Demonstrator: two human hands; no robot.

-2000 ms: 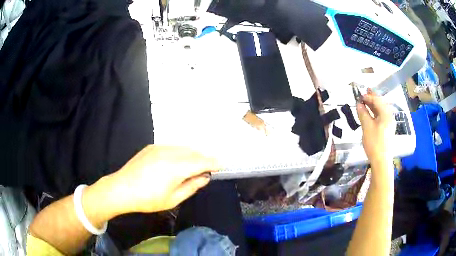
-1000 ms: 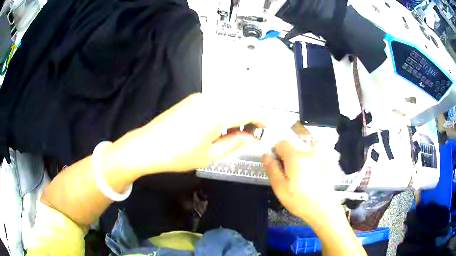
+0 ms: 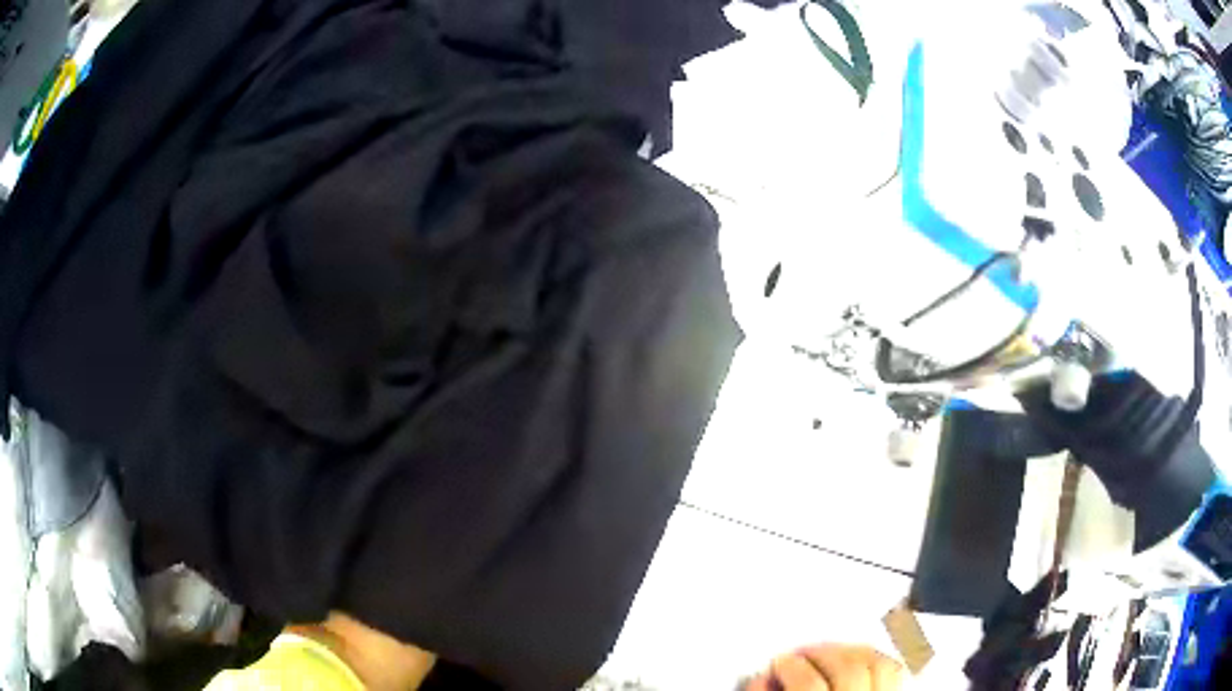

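Note:
The black garment (image 3: 459, 351) lies in a broad, folded heap over the left and middle of the white table, left of the needle area (image 3: 908, 385). Of my left hand (image 3: 381, 656), only the wrist area shows at the bottom, under a yellow sleeve; the hand is hidden by the garment. My right hand (image 3: 830, 670) is at the bottom edge, right of the garment and apart from it. Only its curled fingers show; the rest is cut off, and whether it holds anything is not visible.
The white and blue sewing machine head (image 3: 1067, 162) stands at upper right, with black cloth (image 3: 1142, 439) around its arm. A black flat rectangle (image 3: 967, 513), a tan card piece (image 3: 909, 639) and black scraps (image 3: 1003, 640) lie at lower right. A green loop (image 3: 844, 51) lies at the top.
The view has shifted left and up. The garment now spreads farther right over the table. My left hand has gone behind the garment; my right hand is now at the bottom edge.

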